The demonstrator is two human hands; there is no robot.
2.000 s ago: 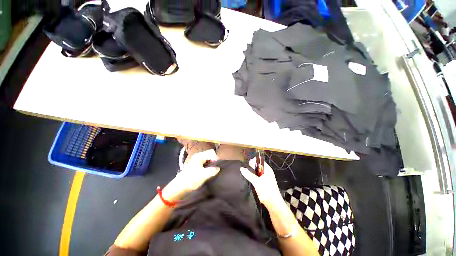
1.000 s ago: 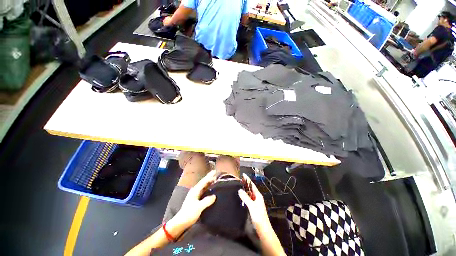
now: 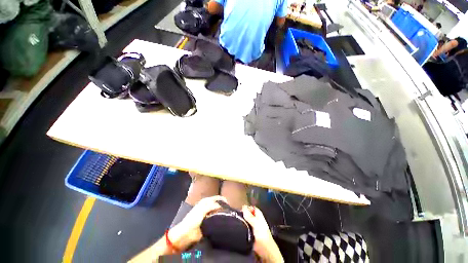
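Note:
A rounded black pouch with a pale line along its upper and right edge is held over my lap, below the table's near edge. My left hand grips its left and upper side. My right hand is at its right edge, with a small red bit showing at the fingers. The rest of any tool there is hidden. Dark cloth with small blue lettering covers my lap below the pouch.
Black bags lie on the white table at left, and dark cut panels with white labels at right. A blue crate stands below left, a checkered cushion below right. A person in blue is ahead.
The view has tilted up since the first frame, then turned slightly. The held piece, flat and partly hidden at first, now shows as a rounded pouch with its pale edge facing up.

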